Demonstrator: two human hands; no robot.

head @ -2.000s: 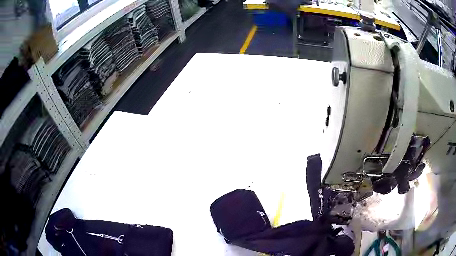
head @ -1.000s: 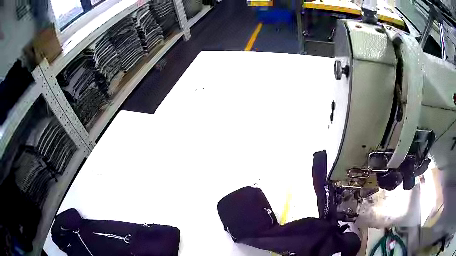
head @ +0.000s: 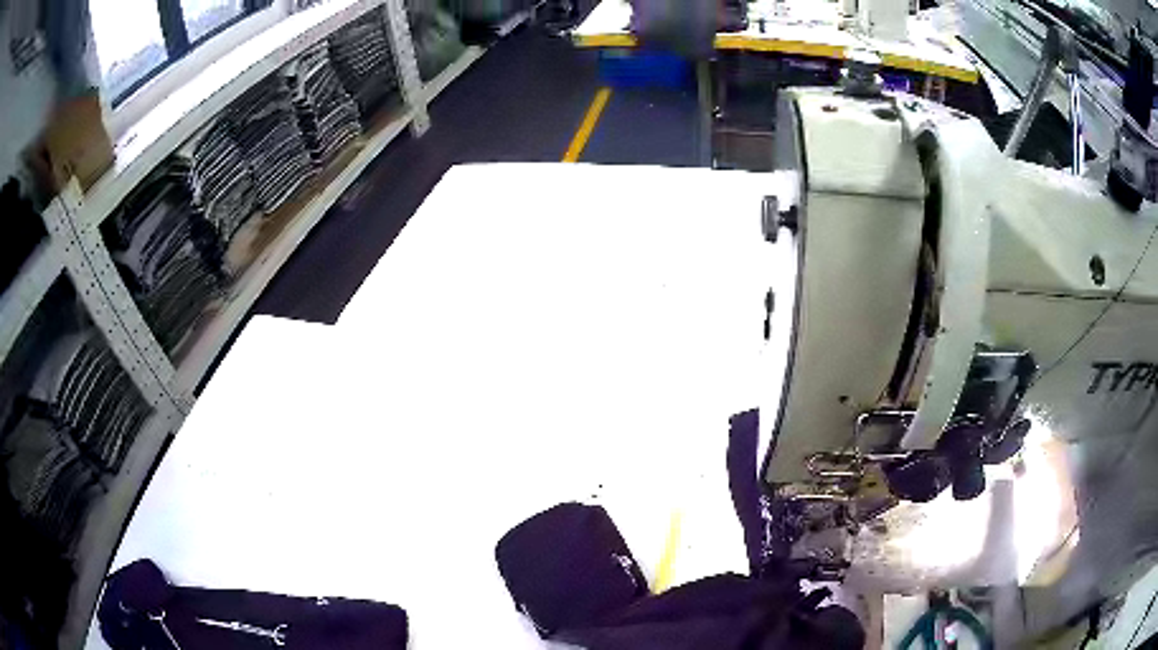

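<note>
A dark garment piece [head: 711, 616] lies at the bottom centre and runs right to the needle area [head: 806, 527] of the cream-grey sewing machine [head: 851, 292]. Its rounded end [head: 572, 565] lies flat on the white table. A narrow dark strip [head: 747, 489] stands up beside the machine head. Another dark piece with thin silvery zip lines [head: 254, 622] lies at the lower left, cut off by the bottom edge. Neither of my hands can be made out.
Teal-green looped handles [head: 946, 625] lie by the machine base. Black knobbed attachment [head: 959, 464] beside the needle. Shelves with stacked dark pieces [head: 254, 165] run along the left. A yellow-edged table [head: 838, 53] and blue crate [head: 645, 69] stand behind.
The camera view has shifted, so the machine and cloth sit further left and lower in the picture. The dark pieces keep about the same places on the table.
</note>
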